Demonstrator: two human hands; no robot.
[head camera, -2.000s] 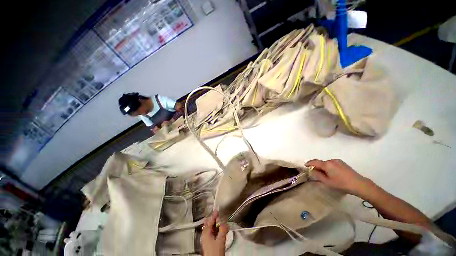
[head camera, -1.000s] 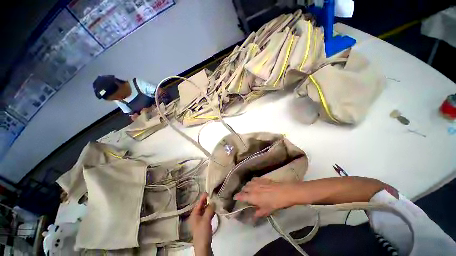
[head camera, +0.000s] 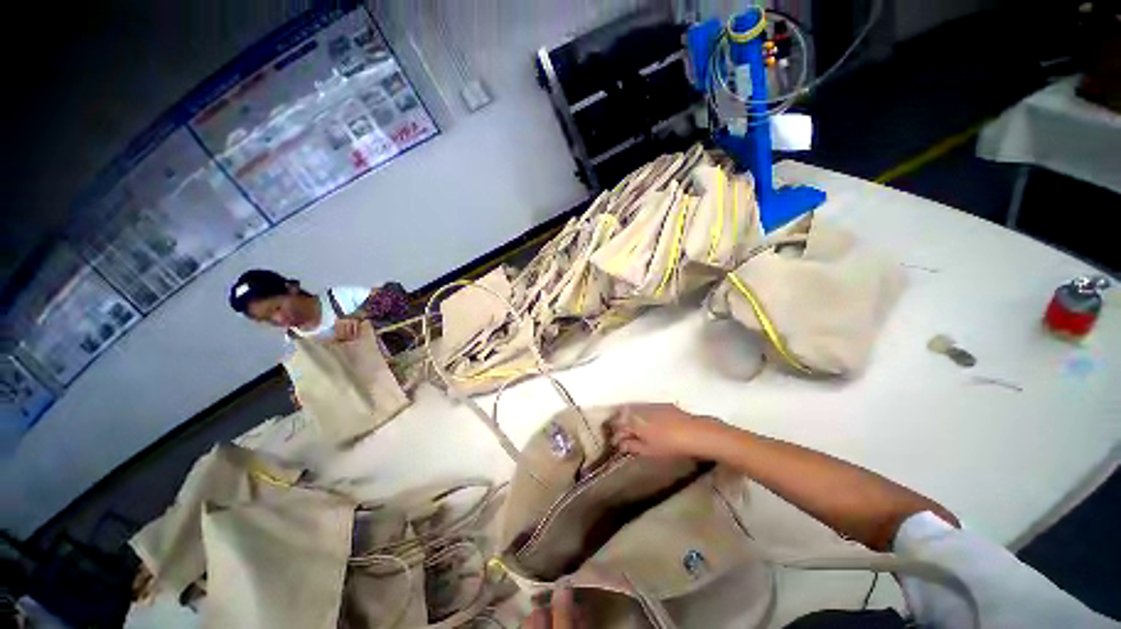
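A beige handbag lies open in front of me, with its mouth facing up and a zip along the opening. Round silvery snaps show on both of its panels. A thin strap loops up from its far side. My right hand pinches the far rim near the zip; its fingertips are partly hidden in the fold. My left hand is at the near left end of the bag, cut off by the bottom edge; its fingers hold the near rim.
Beige bags with straps lie at left. A long heap with yellow edges lies behind, beside a blue stand machine. A single bag, small pieces and a red pot are at right. A person stands across the table.
My right hand has moved from inside the bag to its far rim. My left hand sits lower in view. The person across the table now holds up a beige bag. The view has shifted.
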